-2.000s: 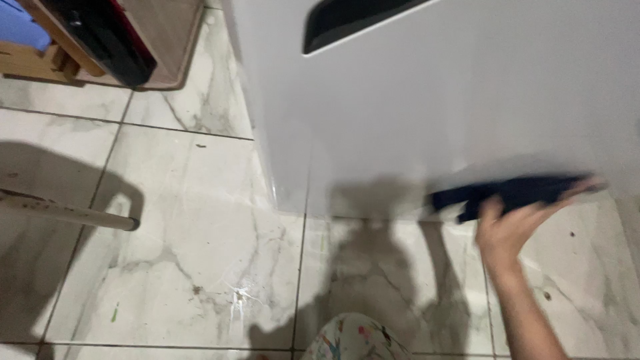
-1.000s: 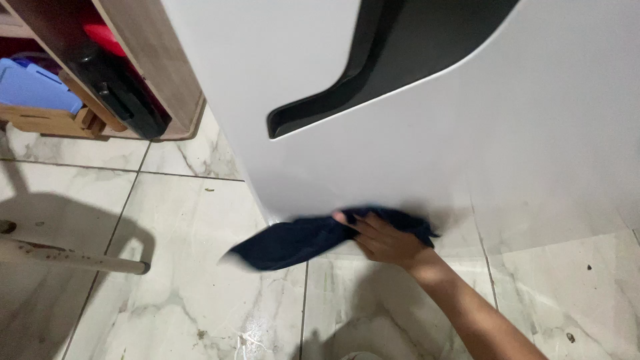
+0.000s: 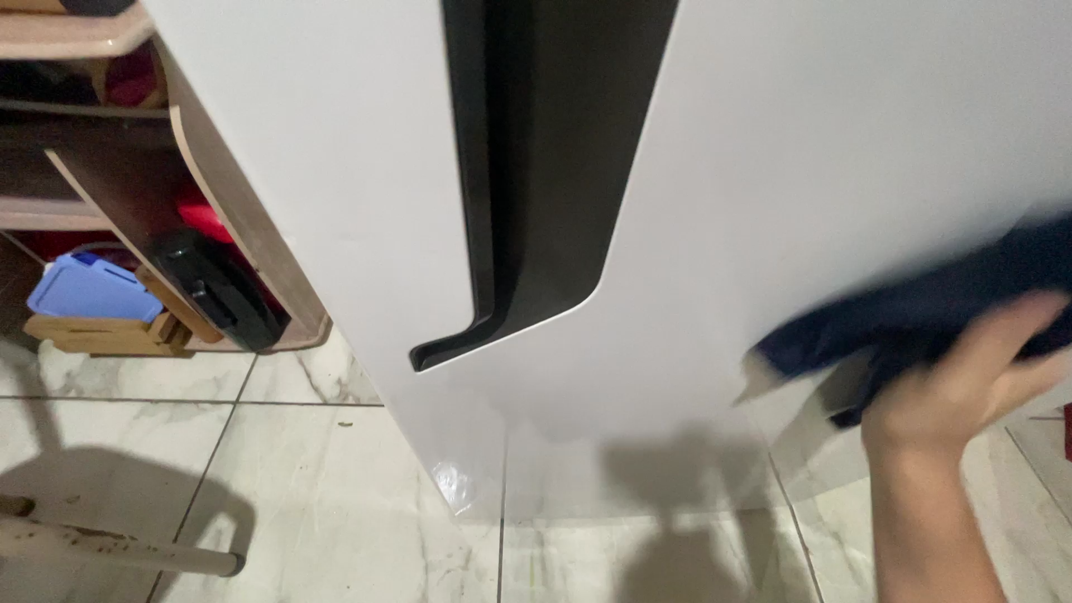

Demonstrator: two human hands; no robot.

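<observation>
My right hand (image 3: 955, 385), blurred at the right of the head view, presses a dark blue cloth (image 3: 904, 310) against a glossy white panel (image 3: 670, 368). The panel looks like an appliance door and has a long black recessed handle (image 3: 553, 167) left of the hand. The cloth spreads above and to both sides of the fingers, and its right end runs out of view. My left hand is not in view.
A shelf unit (image 3: 293, 293) at the upper left holds a blue plastic lid (image 3: 96, 289), a wooden block (image 3: 100, 333) and a black object (image 3: 222, 293). A worn metal leg (image 3: 126, 544) lies across the lower left. Marble-patterned floor tiles (image 3: 318, 494) run below the panel.
My right hand has moved with the cloth from the panel's lower left to its right side since a second ago. More of the black handle shows now as the view has shifted.
</observation>
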